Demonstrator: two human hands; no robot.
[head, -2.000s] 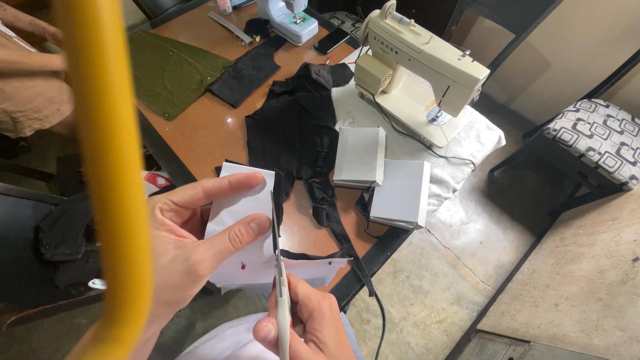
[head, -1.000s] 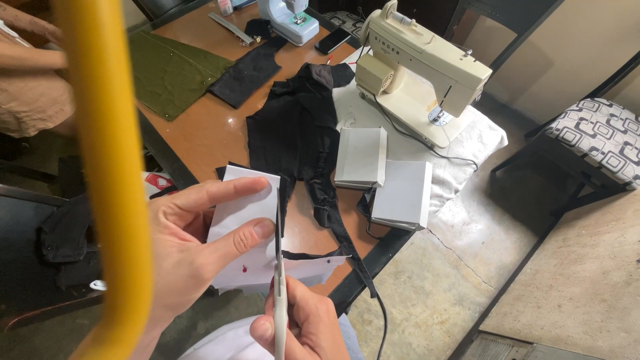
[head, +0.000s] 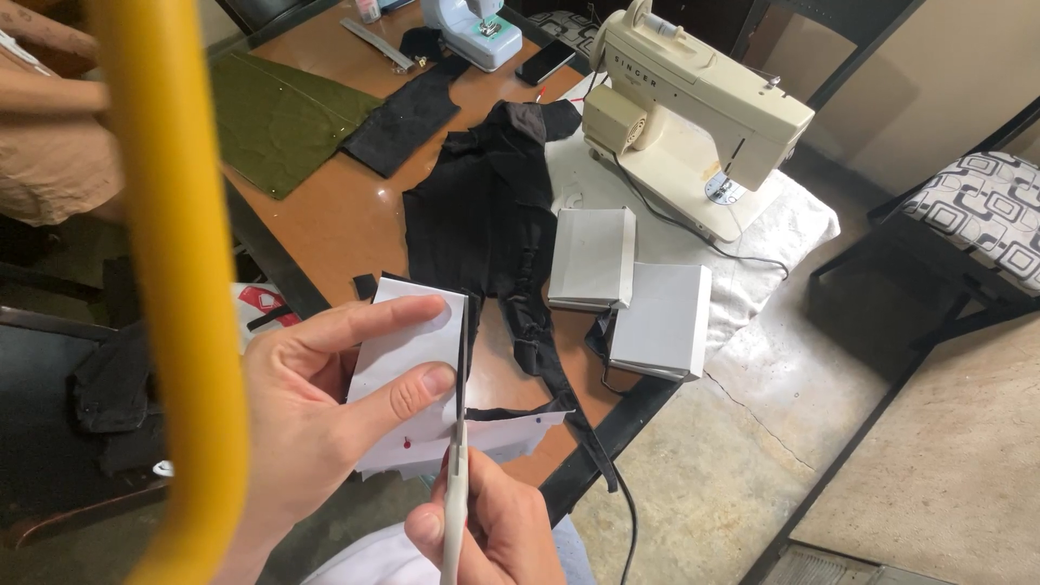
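My left hand (head: 333,406) pinches a white paper piece (head: 410,333) layered on black fabric, index finger and thumb on its upper face. Red and dark pinheads show on the paper's lower part. In my right hand (head: 496,520) are light-handled scissors (head: 457,496), their blades along the paper's right edge, next to the black fabric layer. How far the blades are apart cannot be told. Just beyond my hands, a larger piece of black fabric (head: 479,203) lies on the table, a narrow strip of it reaching the near edge.
A Singer sewing machine (head: 699,106) stands on white cloth (head: 739,301) at the right, near two white boxes (head: 593,252). Green fabric (head: 284,122), a phone (head: 546,62) and a small blue sewing machine (head: 479,36) lie farther back. A yellow bar (head: 175,284) crosses the left; another person's arm (head: 49,89) is behind it.
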